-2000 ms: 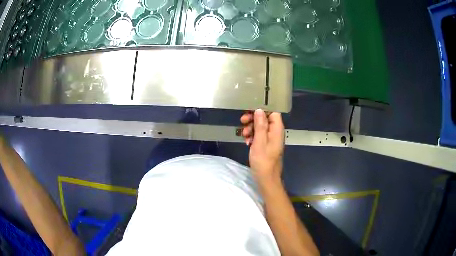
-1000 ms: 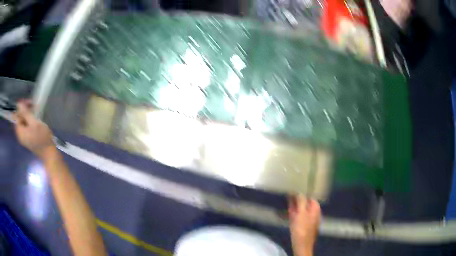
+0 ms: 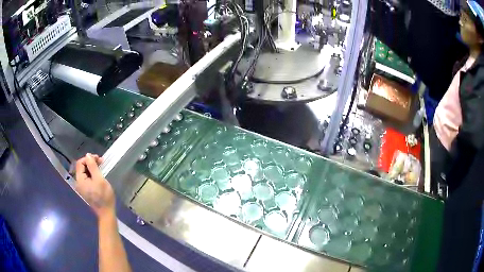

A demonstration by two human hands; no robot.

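My left hand (image 3: 95,186) is at the near end of the silver machine frame bar (image 3: 151,119), which crosses above the belt. Its fingers close on the bar's end. My right hand is not in view. Clear blister trays (image 3: 241,183) with round pockets lie on the green conveyor belt (image 3: 87,112); the pockets of the nearer trays look empty. Small round parts (image 3: 154,142) sit in rows in the tray beside and under the bar. The shiny front guide plate (image 3: 199,222) runs along the belt's near edge, with dark seams.
Behind the belt stands a rotary indexing table (image 3: 289,90) with cables. To its right are loose round parts (image 3: 352,151), a brown carton (image 3: 390,101), a red patch (image 3: 391,146) and a pale plastic bag (image 3: 406,169). A person (image 3: 459,111) stands at the right edge.
The view has swung up and left, showing the machine behind the belt. My left hand stays at the bar's end. My right hand, earlier on the guide plate, has left the picture.
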